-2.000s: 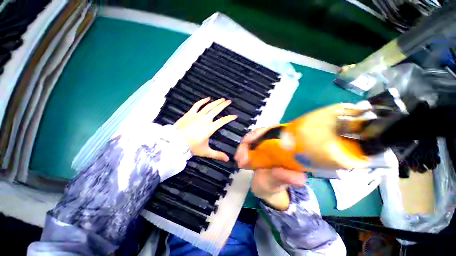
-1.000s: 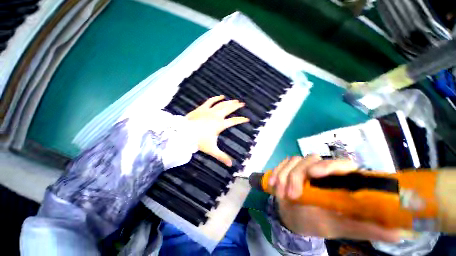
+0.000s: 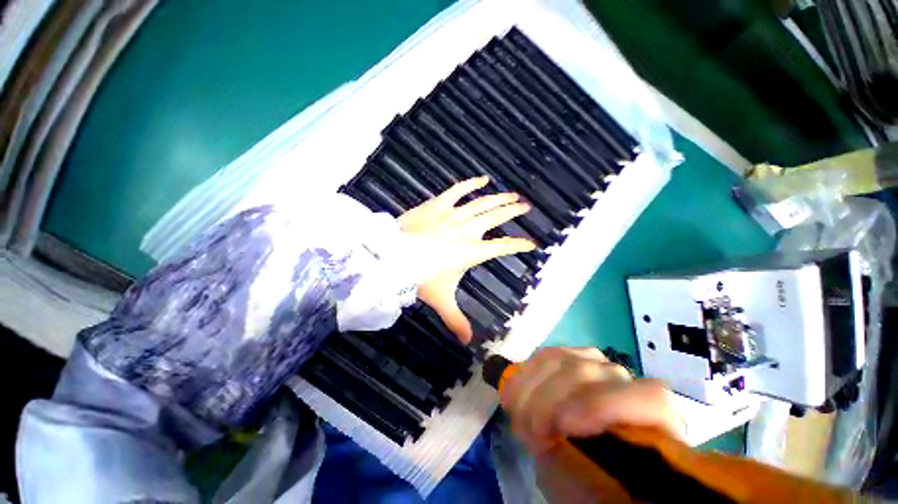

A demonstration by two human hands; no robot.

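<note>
Black plastic strips lie side by side in a slanting row on a white foam sheet. My left hand lies flat on the strips near the middle, fingers spread, gripping nothing. My right hand is closed around an orange electric screwdriver, whose rear runs out of the bottom right. Its dark nose is at the tabbed right ends of the strips, just below my left thumb. The bit tip and any screw are too small to make out.
A white screw feeder stands at the right, with small dark parts around it. Behind it are a clear plastic bag and a taped post. Stacked sheets are at the upper left of the green mat. A dark green belt runs behind.
The screwdriver came from over the feeder area to the strip ends, and its rear now points lower right. The feeder is now uncovered. My left hand stays on the strips; the view has shifted.
</note>
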